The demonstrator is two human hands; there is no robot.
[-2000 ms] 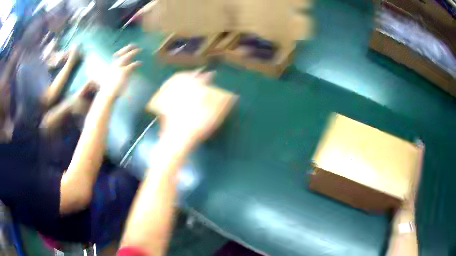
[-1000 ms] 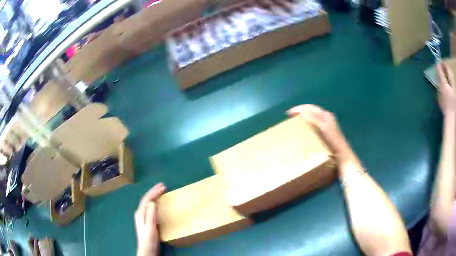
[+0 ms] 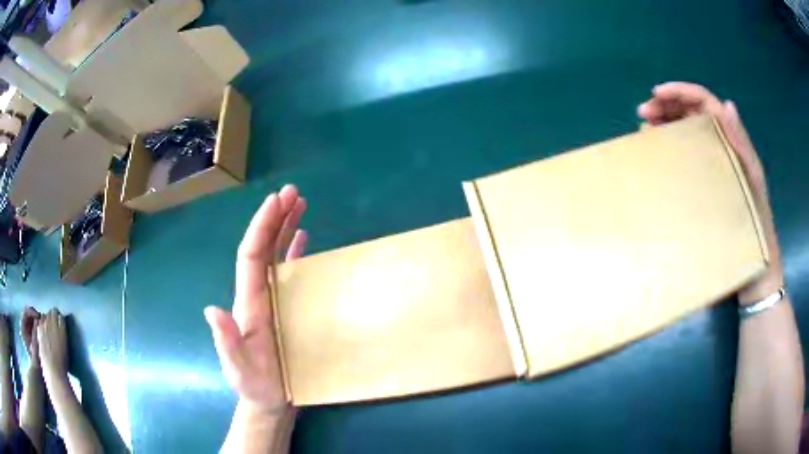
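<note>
Two closed tan cardboard product boxes are held end to end over the green bench. The left box [image 3: 381,310] sits slightly lower, its right end against the right box [image 3: 612,248], which looks larger and nearer. My left hand [image 3: 262,306] presses its palm on the left box's outer end, fingers extended. My right hand [image 3: 741,168] wraps the right box's outer end, with some fingers behind its far corner. The undersides of the boxes are hidden.
An open mailer box [image 3: 191,164] with dark coiled cords stands at the upper left, lid raised. Another open box [image 3: 93,230] is beside it. Another person's hands and forearms [image 3: 58,363] are at the lower left. The green bench top [image 3: 399,133] extends beyond the boxes.
The two boxes and my hands appear larger and farther right, now end to end with less overlap. The view has shifted; the partitioned carton and the neighbour at right have left the picture.
</note>
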